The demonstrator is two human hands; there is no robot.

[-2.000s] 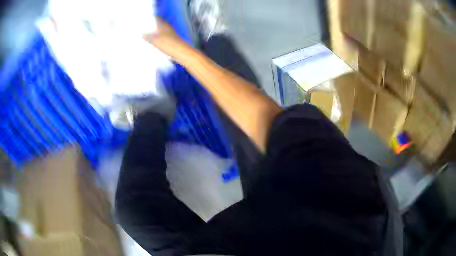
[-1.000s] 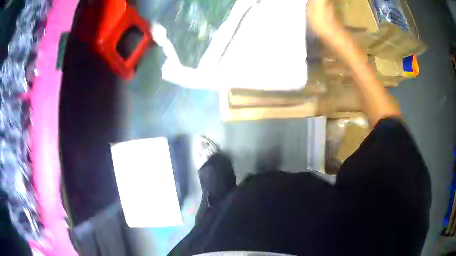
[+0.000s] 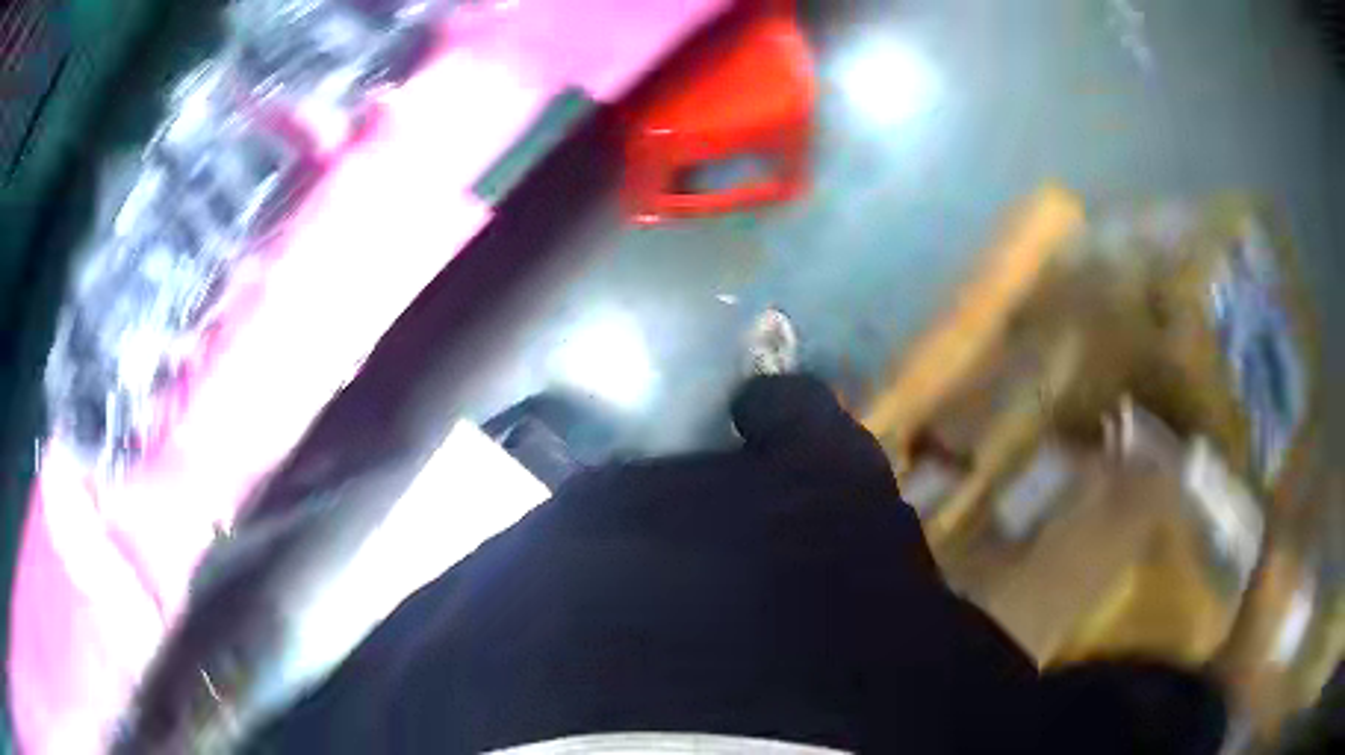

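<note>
Neither of my hands can be made out; a dark sleeve shows at the bottom right. Nearest on the left is the bench with the pink foam sheet (image 3: 347, 280), strongly blurred and overexposed. Shiny, crinkled bagged parts (image 3: 185, 251) lie along its far left side. On the right are brown cartons (image 3: 1128, 546), blurred, with pale patches on them. A whitish object (image 3: 773, 342), apparently a shoe tip, shows beyond my dark clothing.
A red plastic stool (image 3: 723, 126) stands beside the bench at the top centre. A white board (image 3: 421, 553) is at the lower left, between bench and body. Grey floor (image 3: 944, 266) lies between stool and cartons. A long tan carton edge (image 3: 981, 303) slants there.
The view has turned: the stool shows further right and the bench slants across the left. My right forearm and the large white sheet-like item it was at are no longer seen.
</note>
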